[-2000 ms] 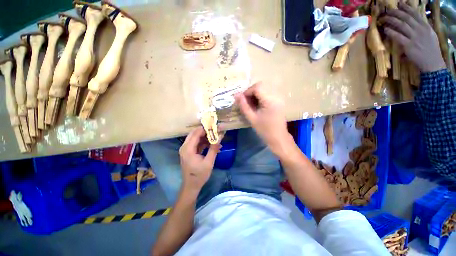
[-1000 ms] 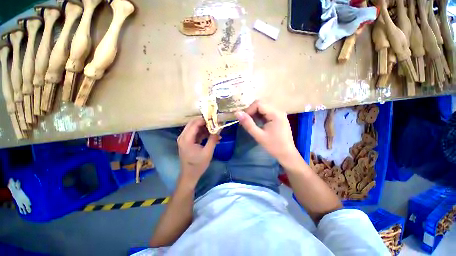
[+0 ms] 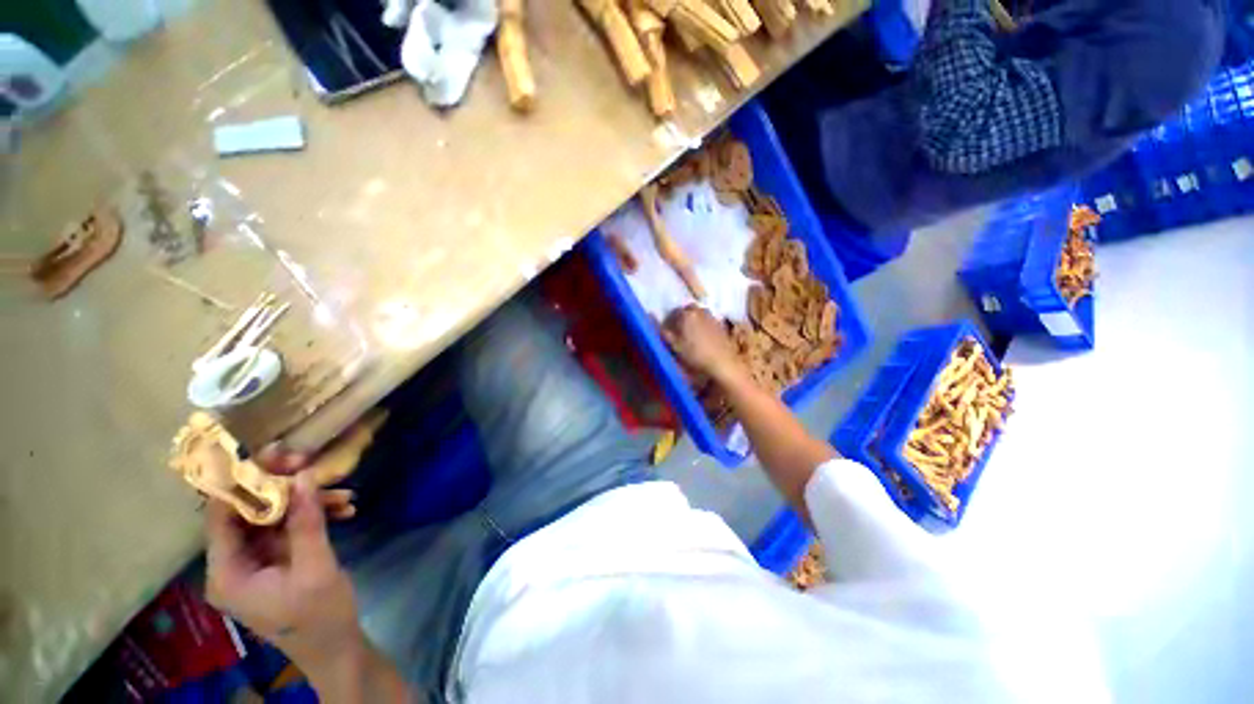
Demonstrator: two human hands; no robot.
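Note:
My left hand (image 3: 286,564) holds a tan leg part (image 3: 231,472) at the bench's front edge, its foot-like end up and its long part partly hidden behind the fingers. My right hand (image 3: 699,344) reaches into the blue parts bin (image 3: 850,305) beside my leg, at the pile of brown oval sole pieces (image 3: 787,296). Its fingers are small and partly hidden, so I cannot tell whether they grip a piece. The small whitish glue dish (image 3: 237,377), with pale sticks across it, stands on the bench just beyond my left hand.
An orange-brown oval piece (image 3: 76,253), a small white block (image 3: 260,135), a phone (image 3: 344,48) and a crumpled glove (image 3: 443,52) lie on the bench. More leg parts (image 3: 660,41) lie at its far side. Blue crates (image 3: 949,420) stand on the floor at right, near another seated person.
The view has swung right. My right hand has left the leg part and the thin stick and moved into the blue bin. My left hand still holds the leg part.

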